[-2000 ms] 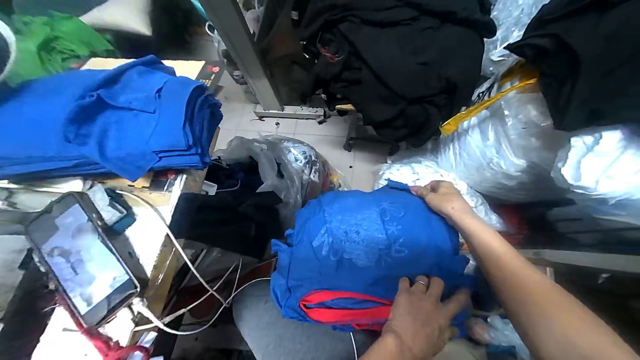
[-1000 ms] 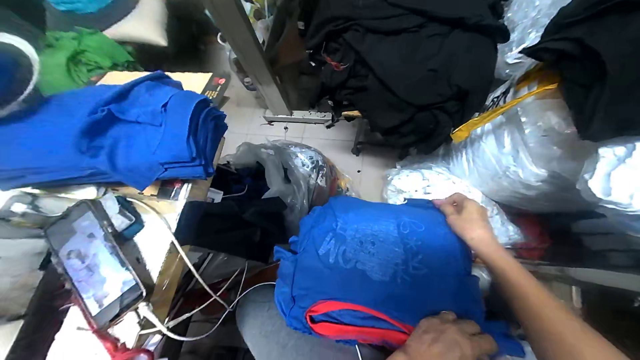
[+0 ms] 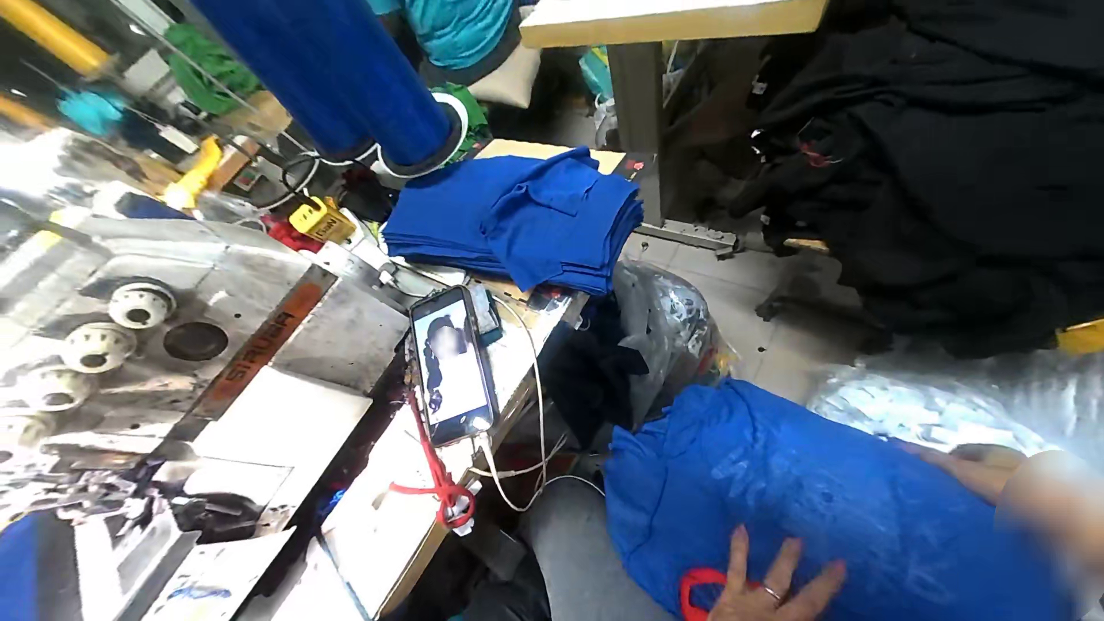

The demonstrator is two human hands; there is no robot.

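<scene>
A blue knit garment [image 3: 802, 492] with a faint pale print and a red-trimmed edge [image 3: 700, 586] lies bunched over my lap at the lower right. My left hand [image 3: 776, 582], wearing a ring, presses on it beside the red trim, fingers spread. At the garment's far edge is my right hand [image 3: 975, 470]; its forearm is blurred and the cloth partly hides its fingers, so its grip cannot be told. A stack of folded blue fabric [image 3: 517, 220] sits on the table to the left, near a phone [image 3: 453, 366] plugged into a white cable.
An industrial sewing machine [image 3: 233, 319] fills the left, with blue fabric tubes [image 3: 345, 78] above. Red cord [image 3: 444, 492] lies by the table edge [image 3: 431, 539]. Beyond are a clear plastic bag [image 3: 681, 323], black cloth [image 3: 957, 172], a table leg [image 3: 636, 129] and a person's turquoise shirt [image 3: 461, 30].
The view has swung left, bringing the sewing machine and blue tubes into sight. My left hand's fingers, bent on the cloth two seconds ago, are now spread out.
</scene>
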